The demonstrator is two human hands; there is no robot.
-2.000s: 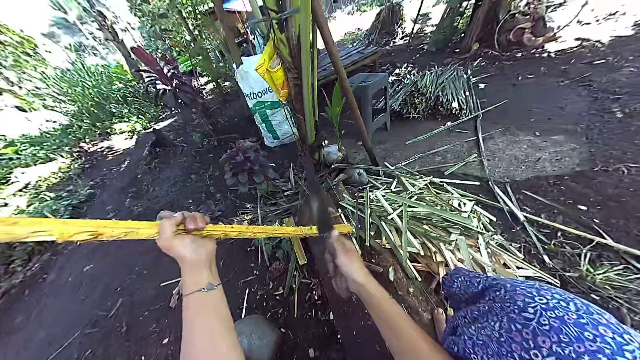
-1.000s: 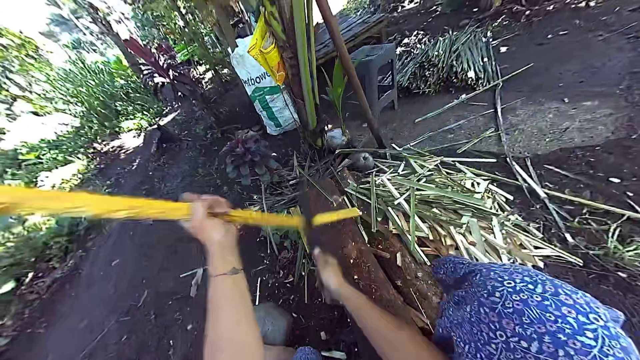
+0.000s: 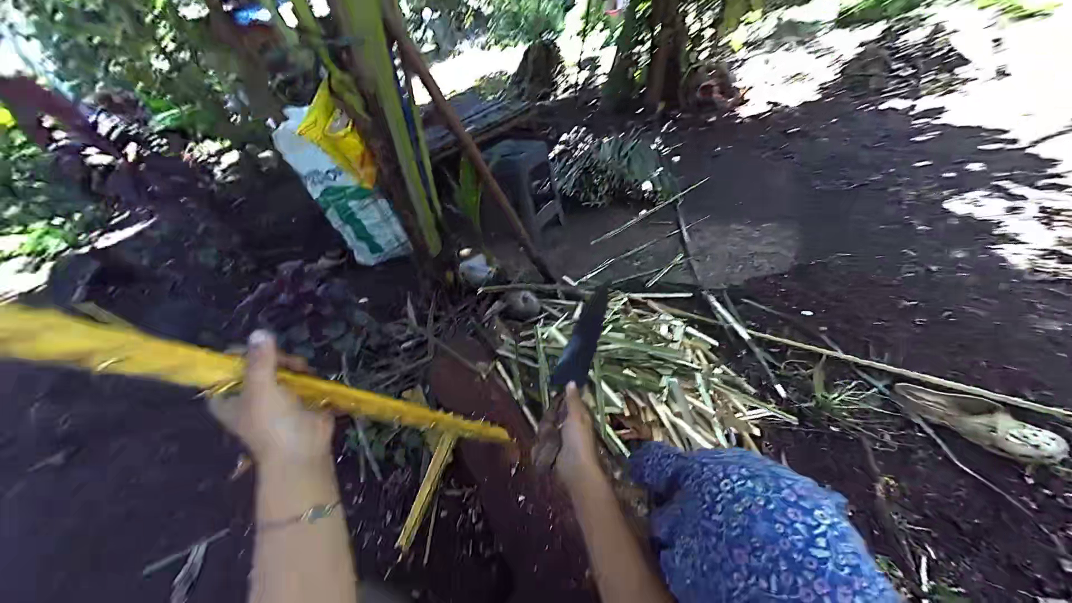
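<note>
A long yellow strip, seemingly a plant stalk (image 3: 360, 398), runs from the left edge toward the middle, with my left hand (image 3: 280, 410) closed around it. Its tapered right end lies over a reddish-brown wooden log (image 3: 477, 402). My right hand (image 3: 574, 435) grips a machete-like knife, whose dark blade (image 3: 584, 339) points up and stands apart from the strip. To the right of the blade lies a pile of cut pale green and tan pieces (image 3: 662, 377). A shorter yellow piece (image 3: 425, 494) leans beside the log.
A white and green sack (image 3: 364, 222) with a yellow bag (image 3: 335, 138) stands behind the plant stems. A grey plastic stool (image 3: 523, 180) is near a wooden bench (image 3: 477, 126). A brown pole (image 3: 469, 151) leans there. Long thin stalks (image 3: 879, 364) and a shoe (image 3: 980, 419) lie at right.
The knife, which was at the strip over the log one second ago, is now raised to the right of it. A yellow piece now leans beside the log. The view has shifted.
</note>
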